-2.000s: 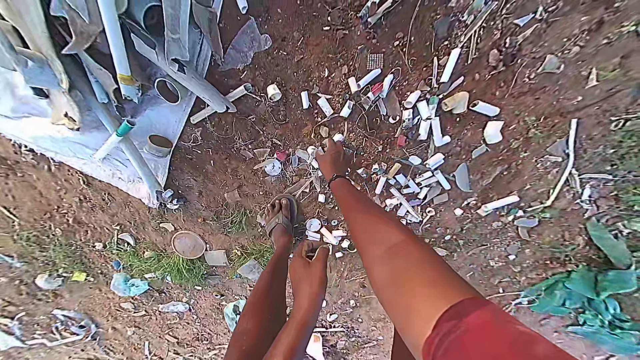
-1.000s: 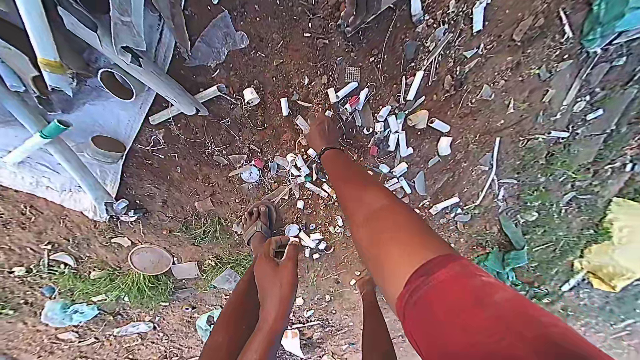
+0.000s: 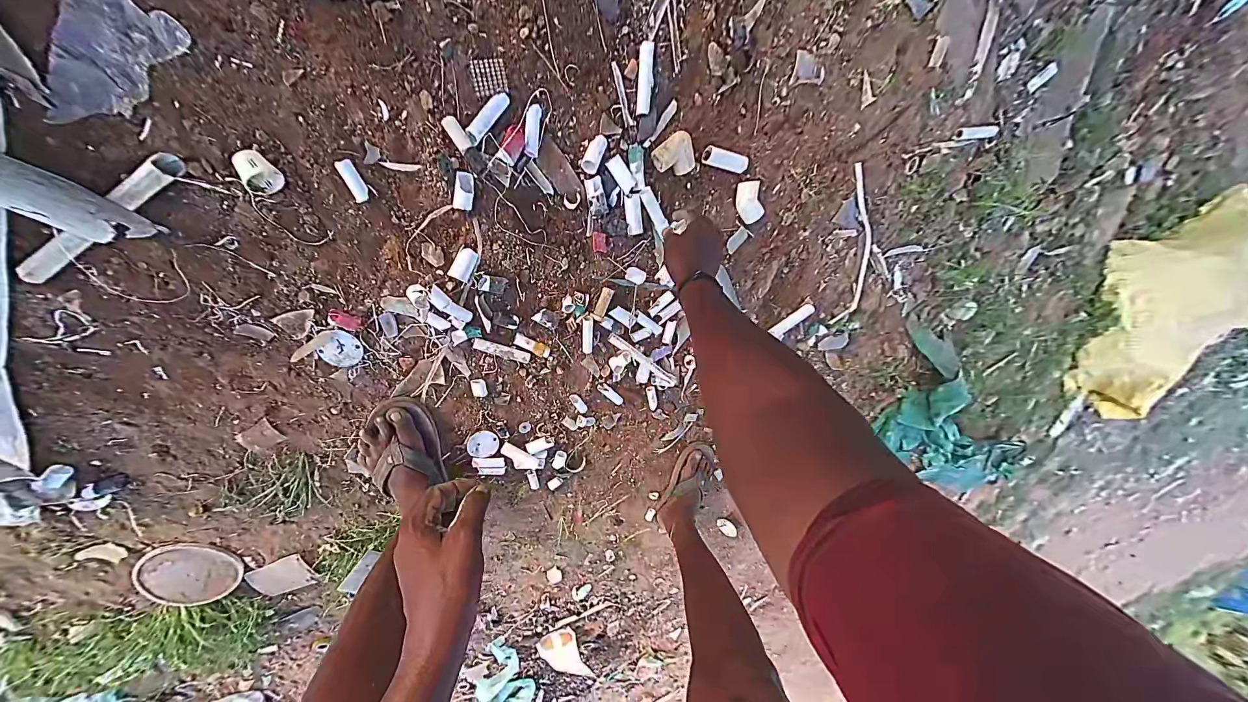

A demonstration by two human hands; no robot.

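Observation:
My right hand [image 3: 693, 249] reaches down at the right part of a scatter of short white plastic pipe pieces [image 3: 634, 210], its fingers curled at a small pale piece. A dark band circles that wrist. Nearer my body, my left hand [image 3: 456, 507] is held above my sandalled foot [image 3: 405, 444], thumb and fingers bent close together; whether something is between them cannot be told. Just beyond it lies a small group of white pipe pieces [image 3: 522, 456]. More short pieces [image 3: 639, 336] and a white round disc [image 3: 339, 348] lie on the brown soil between the hands and to the left.
A longer white pipe [image 3: 102, 216] lies at the left by a grey pipe end [image 3: 68, 195]. A round lid [image 3: 187, 574] rests near grass at lower left. Green plastic sheeting [image 3: 931, 434] and a yellow sheet [image 3: 1160, 302] lie at the right. My other sandalled foot [image 3: 685, 480] stands at lower centre.
My right hand has moved from the left part of the scatter, over its upper part, to its right side. My left hand stays low near the foot. The view has shifted.

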